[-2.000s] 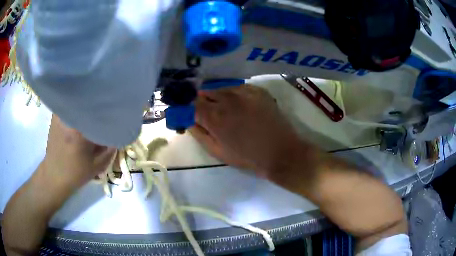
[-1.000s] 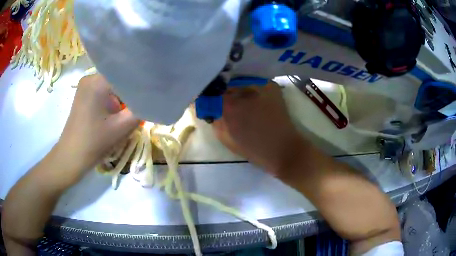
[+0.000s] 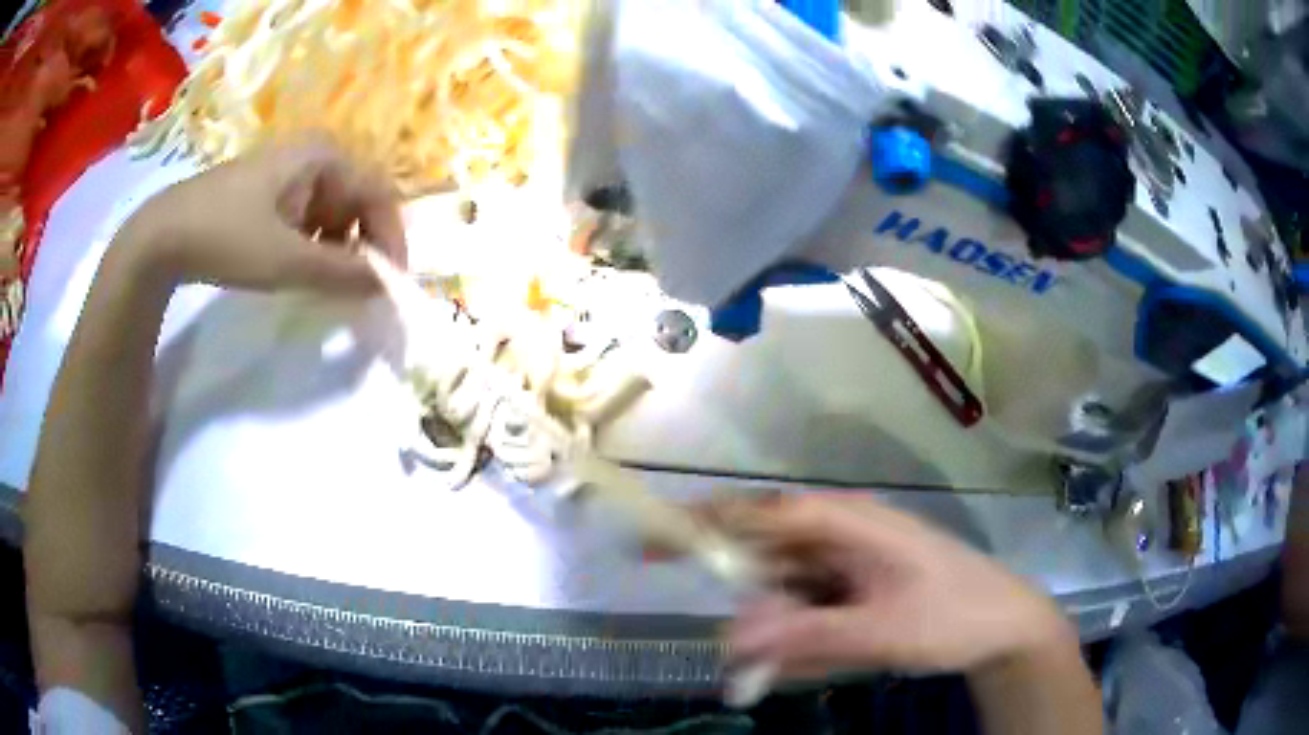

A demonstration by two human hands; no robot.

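Note:
The cord tassel piece lies on the machine bed below the needle area, a bunch of looped cream strands with a dark bit under its left side. Strong glare washes out its upper part. My right hand is at the table's front edge, shut on the cream cord, which runs from the piece to my fingers. My left hand is blurred, up and left of the piece. A pale strand runs from its fingertips to the piece.
A large heap of cream-yellow pieces lies behind my left hand. A red bag is at far left. The white cloth cover hangs on the machine head. Red-handled snips lie on the bed, right of the needle area.
My right hand has moved from beside the needle down to the front edge, drawing the cord. My left hand has moved up, off the strands. The view has shifted, showing more of the heap.

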